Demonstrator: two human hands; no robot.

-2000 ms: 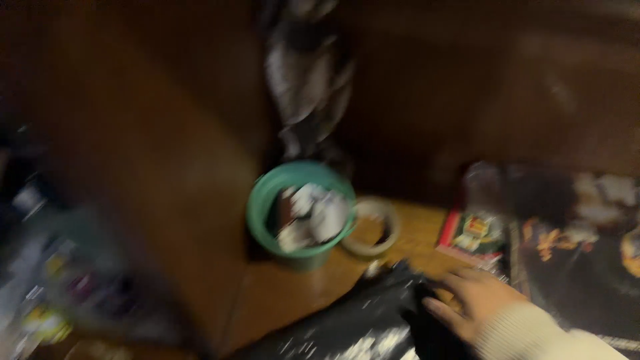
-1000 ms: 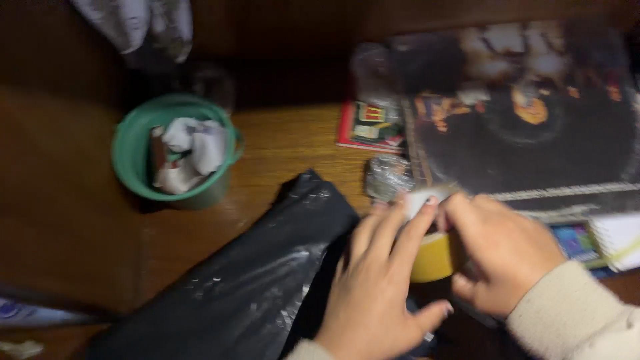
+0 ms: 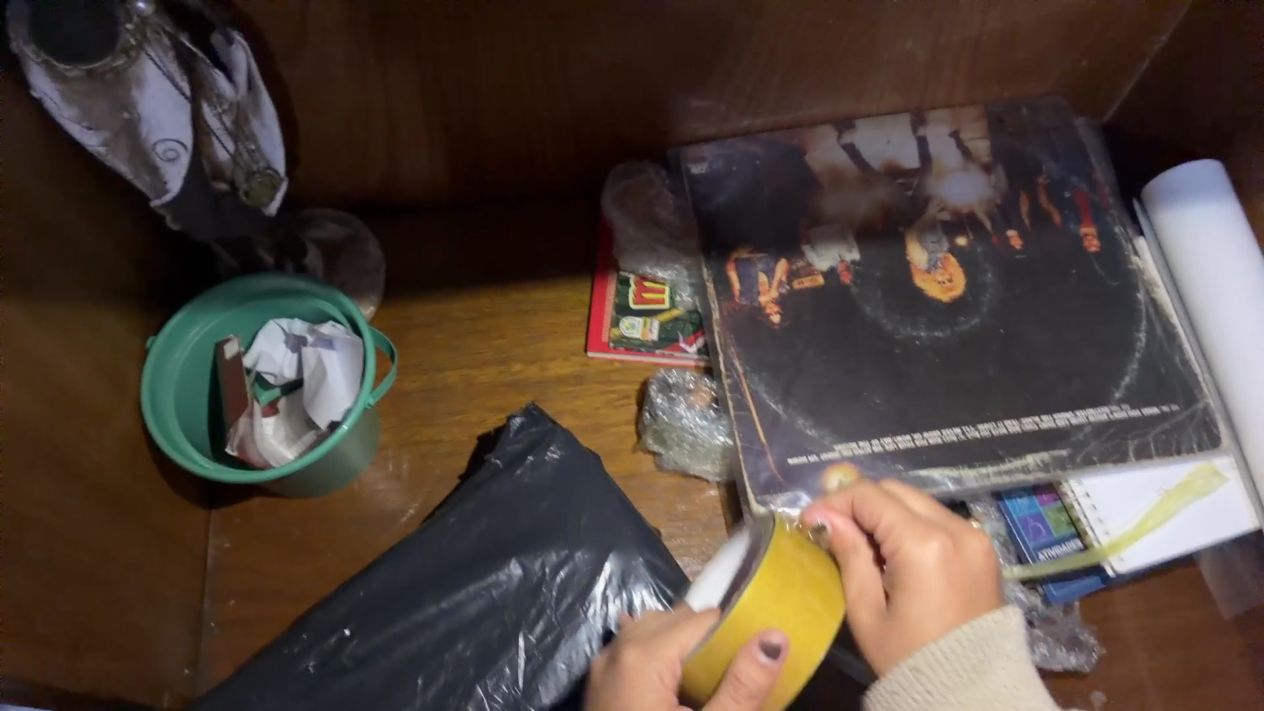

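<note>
My left hand (image 3: 681,660) grips a roll of yellowish adhesive tape (image 3: 785,602) at the bottom centre, its thumb on the outer face. My right hand (image 3: 913,563), in a cream knit sleeve, pinches at the roll's upper edge between thumb and fingers; whether a tape end is lifted there I cannot tell. Just left of the roll, a black plastic bag or plastic-wrapped bundle (image 3: 513,563) lies on the wooden surface, its folded tip pointing up. Behind the hands rests a worn, dark record sleeve (image 3: 987,365) in clear plastic.
A green bucket (image 3: 163,395) with crumpled paper stands left, beneath a pale figurine (image 3: 148,128). Bubble-wrapped things (image 3: 686,425) and a red-edged booklet (image 3: 647,316) lie beside the sleeve. At right are a white roll (image 3: 1210,296) and a spiral notebook (image 3: 1170,513). Wooden walls enclose the back and sides.
Two seconds ago one hand rested by the black plastic and a tape roll lay beside the bucket. Both hands are now on a tape roll, and nothing shows beside the bucket there.
</note>
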